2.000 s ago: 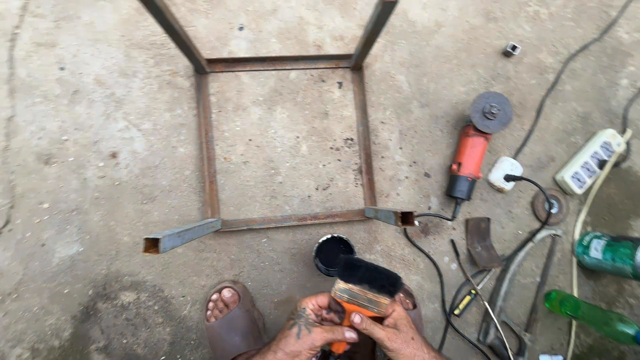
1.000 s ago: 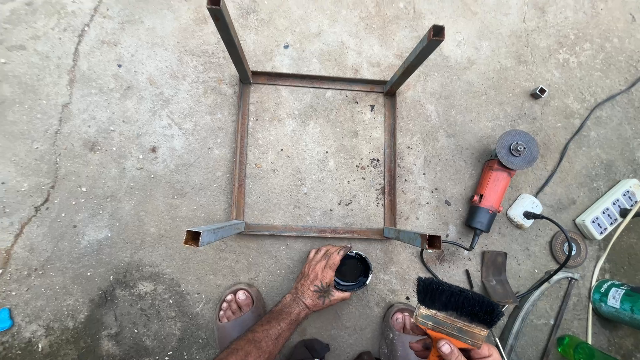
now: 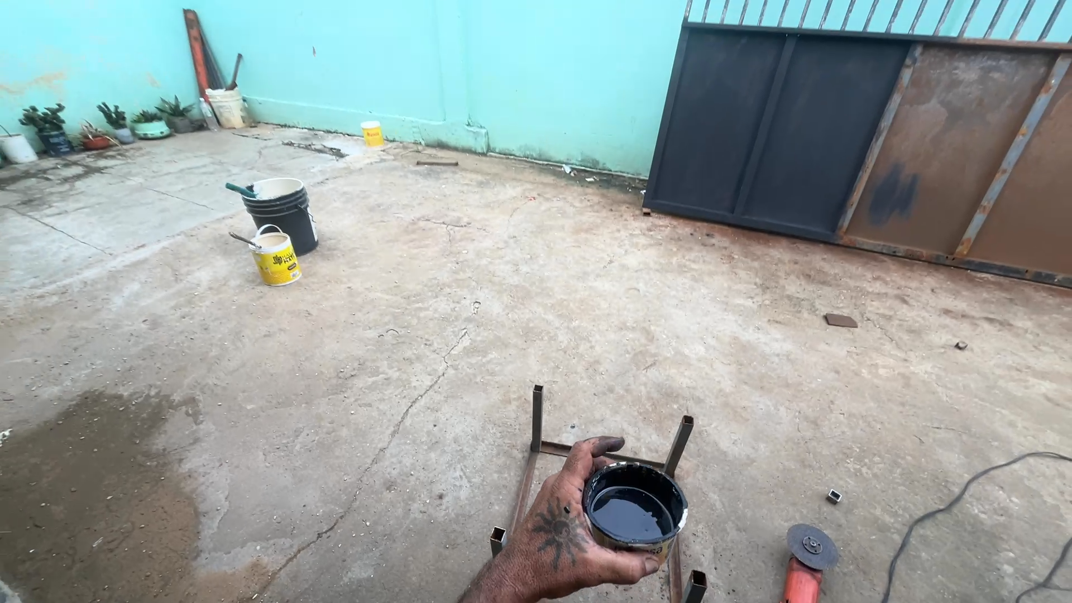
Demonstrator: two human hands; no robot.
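Observation:
My left hand (image 3: 559, 536) grips a small round can of black paint (image 3: 634, 511) by its side, lifted above the floor with its mouth facing up. Behind and below the can, a square steel-tube frame (image 3: 553, 449) rests on the concrete with its legs pointing up; the hand and can cover part of it. At the lower right lies a red angle grinder (image 3: 802, 580) with a disc fitted. My right hand and the paintbrush are out of view.
A cable (image 3: 921, 515) and a short piece of square tube (image 3: 834, 497) lie at the right. A partly black-painted metal gate (image 3: 783, 126) leans by the turquoise wall. Farther off at the left stand a yellow paint can (image 3: 279, 266) and a black bucket (image 3: 289, 219); potted plants line the wall.
My left hand has lifted the paint can off the floor. My right hand and the brush have left the view. The view has tilted up toward the wall and gate.

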